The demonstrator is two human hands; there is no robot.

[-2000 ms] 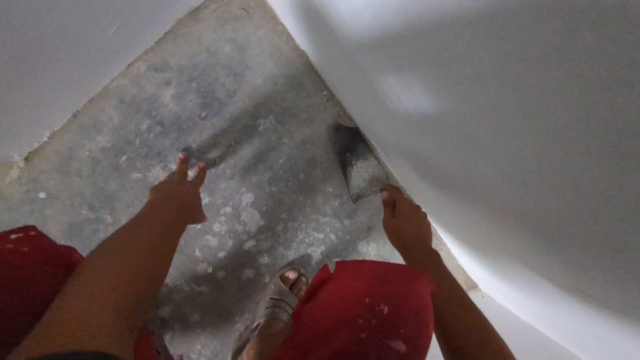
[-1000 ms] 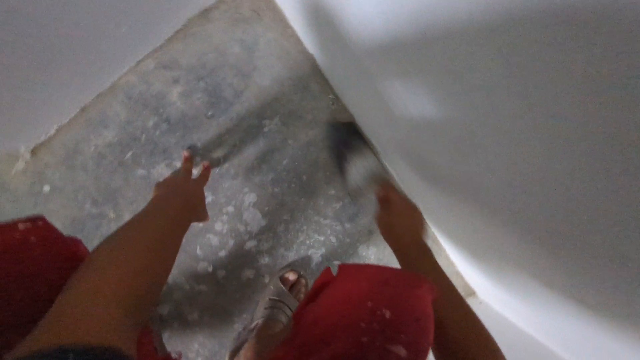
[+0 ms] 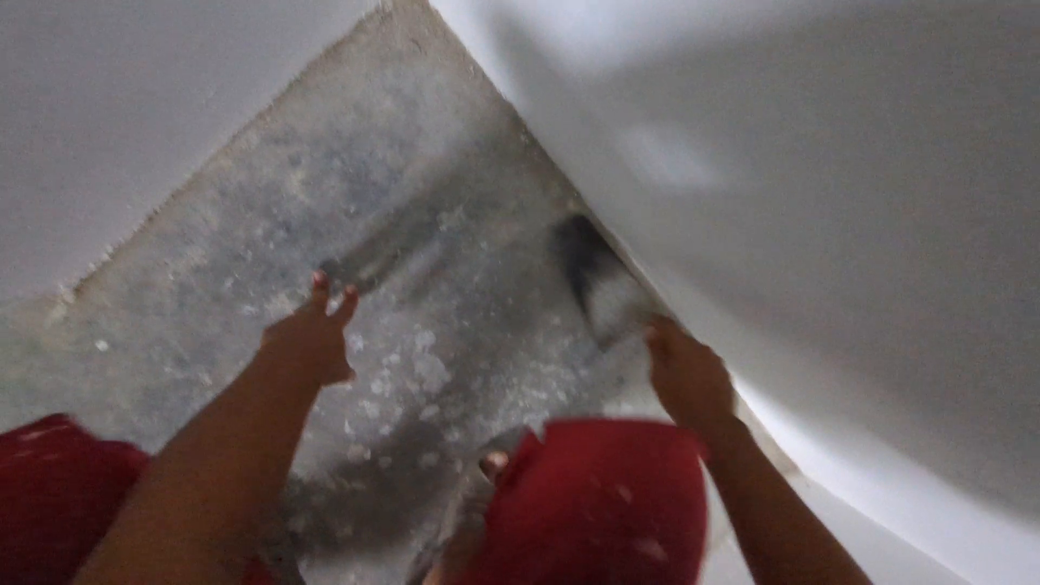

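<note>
My right hand (image 3: 691, 370) grips a wide flat-bladed tool (image 3: 605, 284), which looks like a metal scraper or putty knife. Its blade is blurred and lies beside the base of the right-hand wall; its handle is hidden in my fingers. Over the speckled concrete floor (image 3: 309, 195) reaches my left hand (image 3: 313, 337), with its fingers apart and nothing held.
A pale wall (image 3: 853, 203) rises on the right and a second wall (image 3: 146, 97) on the left, meeting the floor in a corner at the top. My knees in red, paint-spotted cloth (image 3: 601, 504) and a sandaled foot (image 3: 491, 465) are at the bottom.
The scraper-like tool was sharp two seconds back and is blurred now, still beside the right wall. My left hand keeps nearly the same pose.
</note>
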